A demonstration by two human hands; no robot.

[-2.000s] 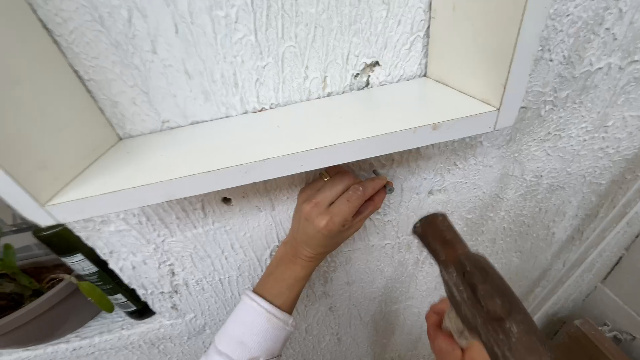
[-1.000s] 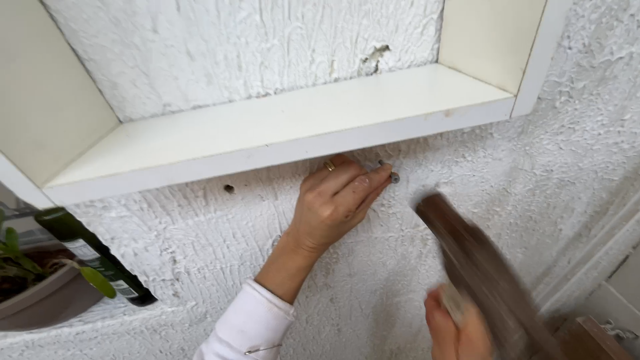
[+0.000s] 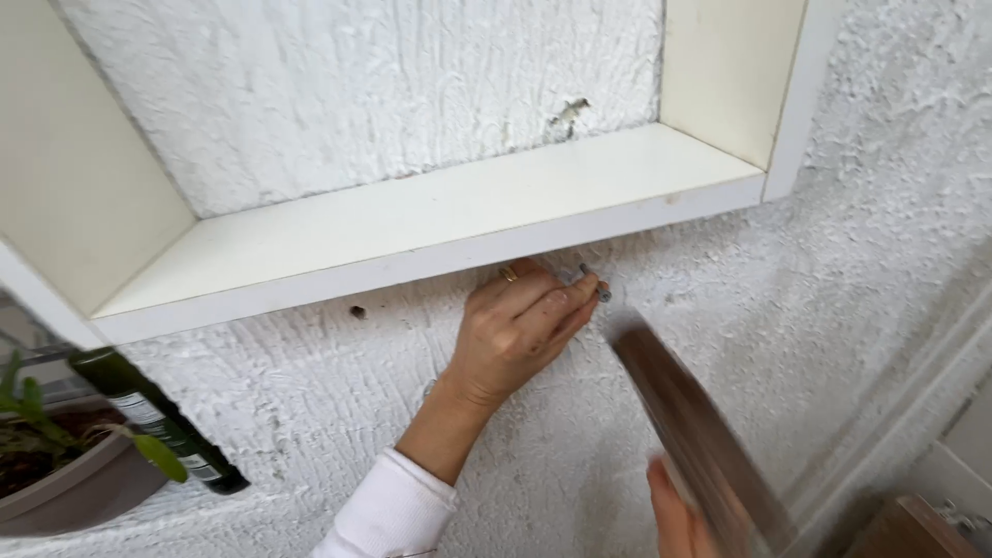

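Note:
My left hand, with a ring on one finger, reaches up under the white shelf frame against the rough white wall. Its fingertips pinch a small grey wall plug, whose end faces outward; another bit of it or of a similar piece shows above the fingers. At the lower right my right hand grips a hammer, blurred, its dark head just below and right of the plug, apart from it. Most of the handle is hidden.
A drilled hole is in the wall left of my left hand, and a chipped hole lies inside the frame. At the left are a potted plant and a dark green bottle. A brown wooden object stands lower right.
The left hand keeps its hold at the same spot on the wall. The hammer is blurred now and one second ago, its head staying near the plug.

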